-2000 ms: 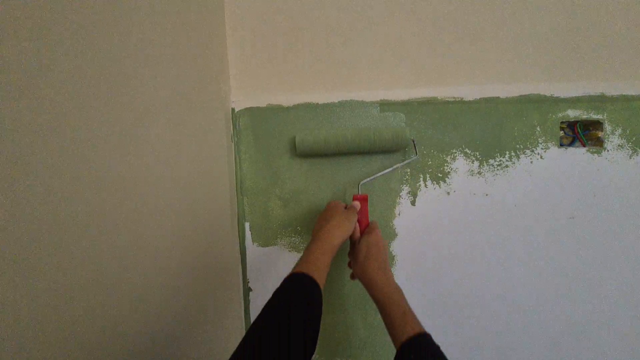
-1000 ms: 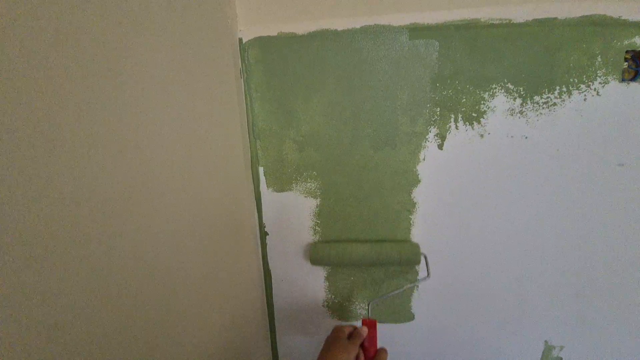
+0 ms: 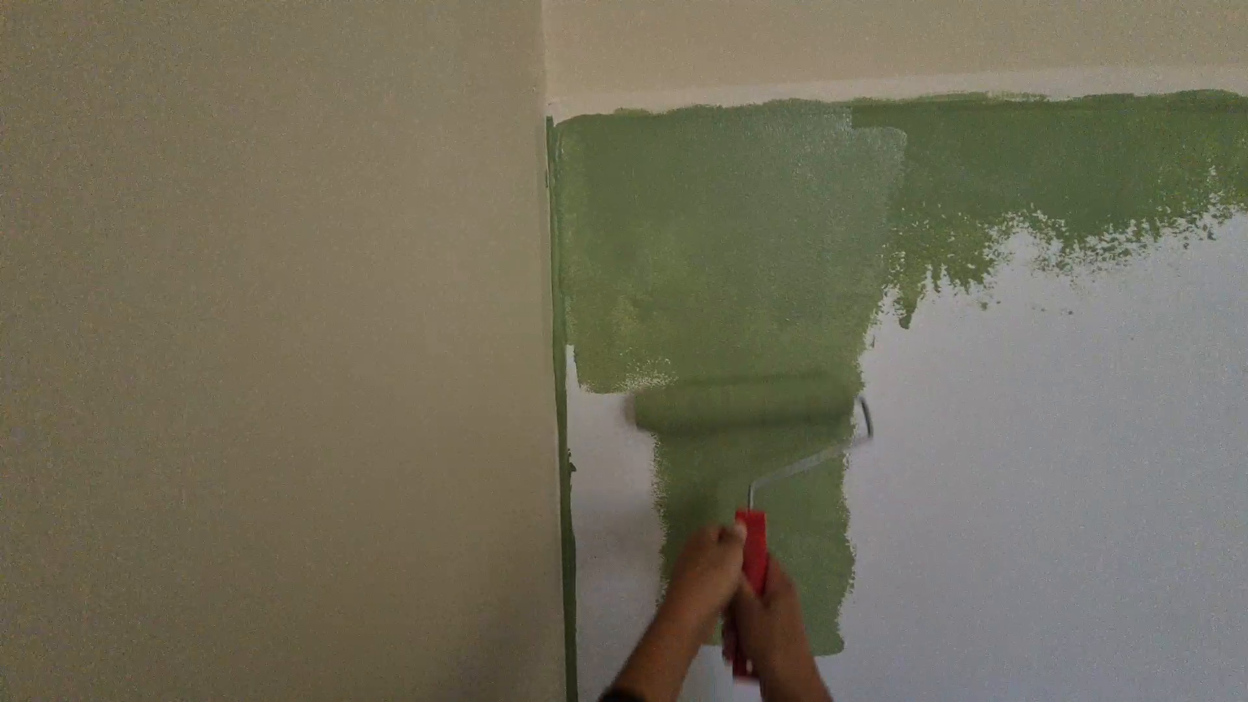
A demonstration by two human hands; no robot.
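Observation:
Both my hands grip the red handle of a paint roller. My left hand is closed round the upper part of the handle, and my right hand holds it lower down. A bent metal frame runs from the handle to the right end of the roller cover. The cover, coated in green and slightly blurred, lies level against the wall over a band of green paint. The handle's lower end shows beneath my hands.
A beige wall meets the painted wall at a corner on the left, with a narrow green strip along it. White wall lies right of the green band. Beige wall continues above the ragged top edge.
The roller has moved up the wall from near the lower end of the green band. That band reaches lower than the roller. The view has shifted.

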